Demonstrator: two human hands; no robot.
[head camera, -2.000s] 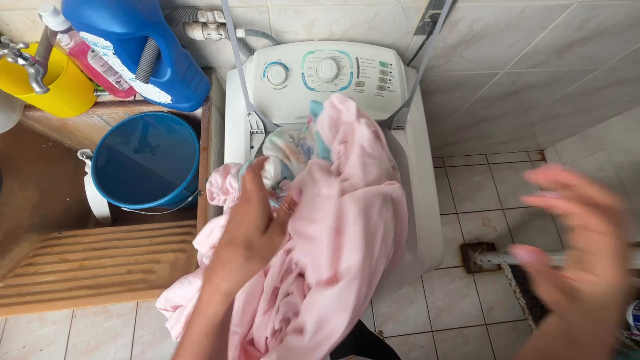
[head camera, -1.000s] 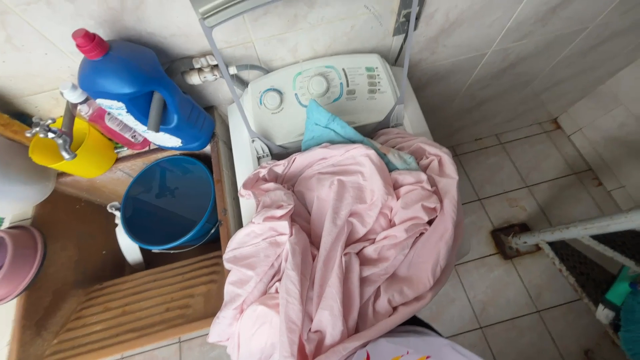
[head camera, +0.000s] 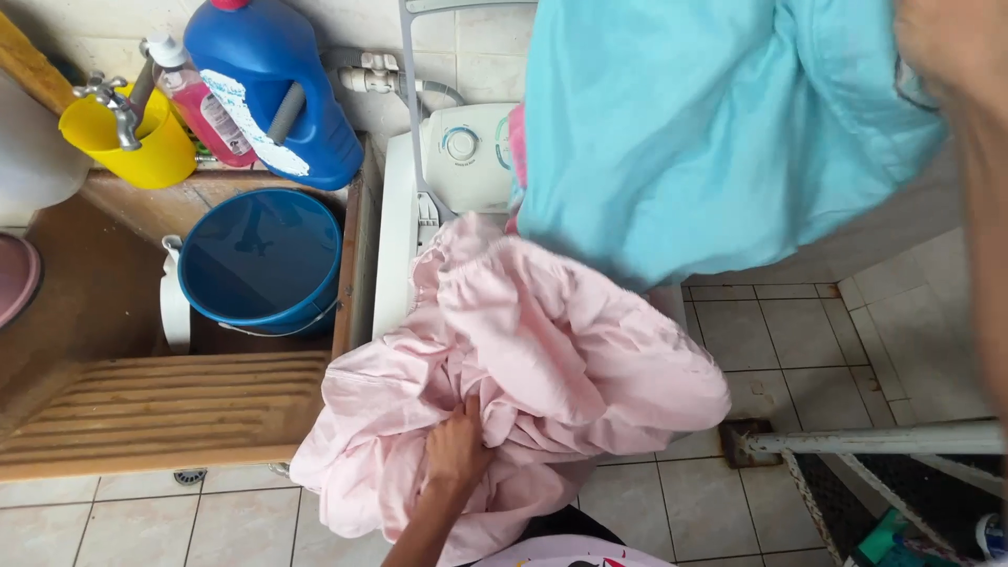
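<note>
A pink elastic-edged sheet (head camera: 543, 339) lies bunched over the front of the white top-loading washing machine (head camera: 394, 236). My left hand (head camera: 458, 449) grips its folds, the fingertips hidden in the cloth. At the upper right, my right hand (head camera: 941, 47), blurred and partly cut off by the frame, holds up a light blue cloth (head camera: 677, 134) by its right side. The blue cloth hangs over the right part of the control panel (head camera: 465, 157). Pink fabric shows at its left edge. The machine's opening is hidden.
Left of the machine stands a brown washing sink (head camera: 339, 315) with a blue bucket (head camera: 260, 260) of liquid. A blue jug (head camera: 276, 87), a pink liquid bottle (head camera: 209, 118) and a yellow container (head camera: 150, 142) stand behind it. A metal stair frame (head camera: 882, 439) is at right.
The light blue cloth, earlier lying partly under the panel beside the pink sheet, is now raised at the upper right in my right hand. My left hand is back in view, on the pink sheet.
</note>
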